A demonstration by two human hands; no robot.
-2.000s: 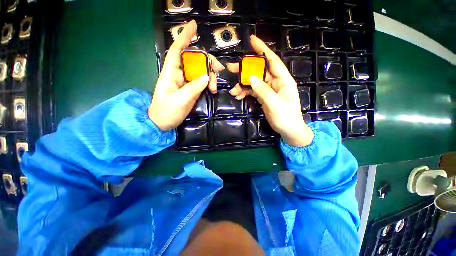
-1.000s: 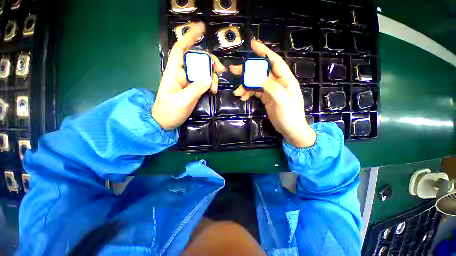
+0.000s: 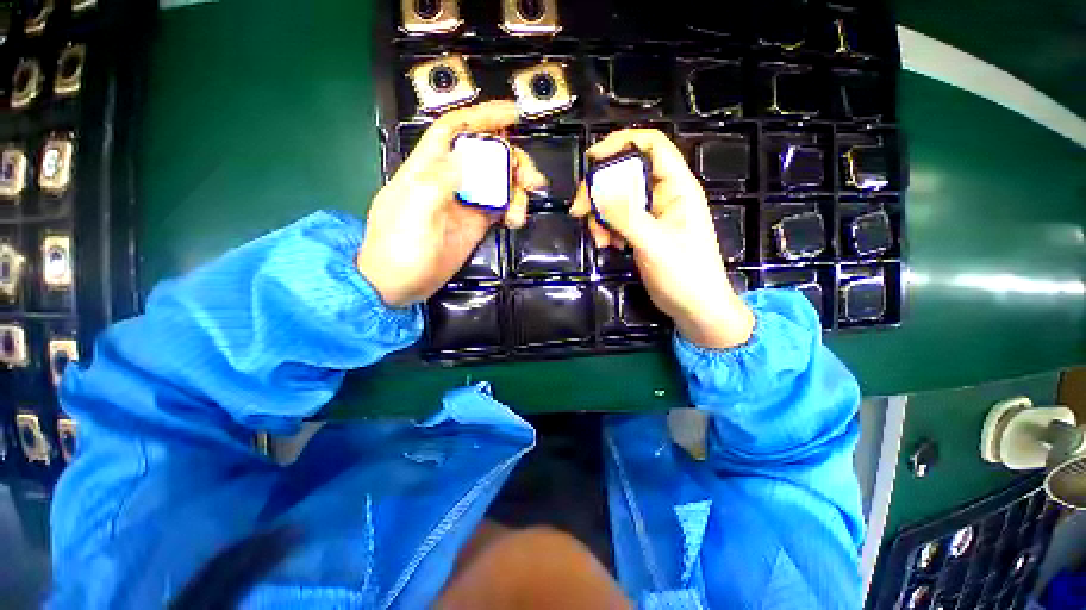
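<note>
My left hand holds a smartwatch unit by its edges, its square screen up and lit white. My right hand holds a second smartwatch unit, slightly tilted, its screen also lit white, with the thumb at its lower edge. Both hands are above the black working tray. Gold watch cases lie back up in the tray's upper left pockets. Dark units lie in pockets on the right side. The hands hide some pockets.
Another black tray with rows of gold units stands at the left on the green mat. At the lower right are a small fan, partly cut off, and a black tray with small items. A pale strip crosses the upper right.
The screens went from orange to white. The left fingers have shifted, uncovering a gold case in the tray. The right unit is now tilted and slightly lower.
</note>
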